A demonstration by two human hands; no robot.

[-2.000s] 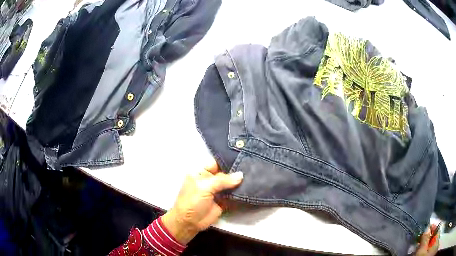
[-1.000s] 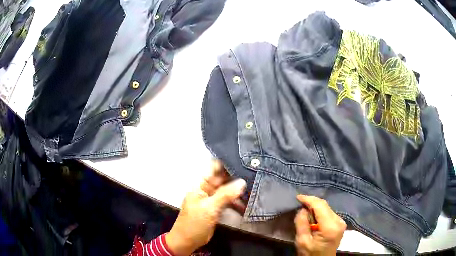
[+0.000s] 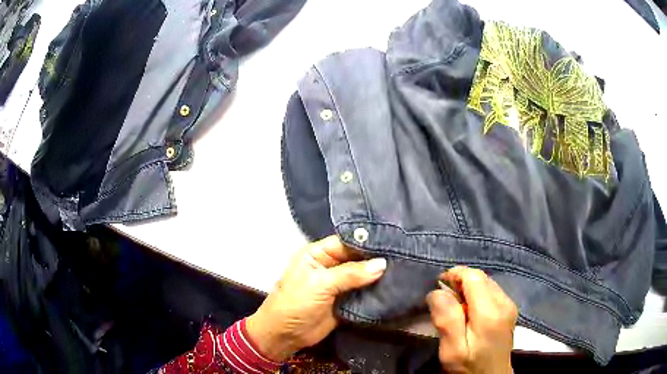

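A dark denim jacket (image 3: pixel 505 212) lies on the white table, with large yellow embroidery (image 3: pixel 548 102) at its upper right and gold buttons along its left edge. My left hand (image 3: pixel 311 292) grips the lower left corner of the jacket, thumb on top, just below the lowest button. My right hand (image 3: pixel 474 314) is at the waistband (image 3: pixel 570 292), right of my left hand, closed around small thread snips. Only a bit of orange and a short metal tip show between its fingers; the rest is hidden.
A second jacket (image 3: pixel 95 102) lies open at the left, with black lining and grey facing. The white table's (image 3: pixel 227 197) curved front edge runs below both jackets. Dark garments (image 3: pixel 44 292) are heaped below it at the lower left. Dark cloth shows at the upper right corner.
My right hand has come in from the lower right edge to the waistband. My left hand let go briefly and now grips the corner closer to the button. The band's end is now folded under.
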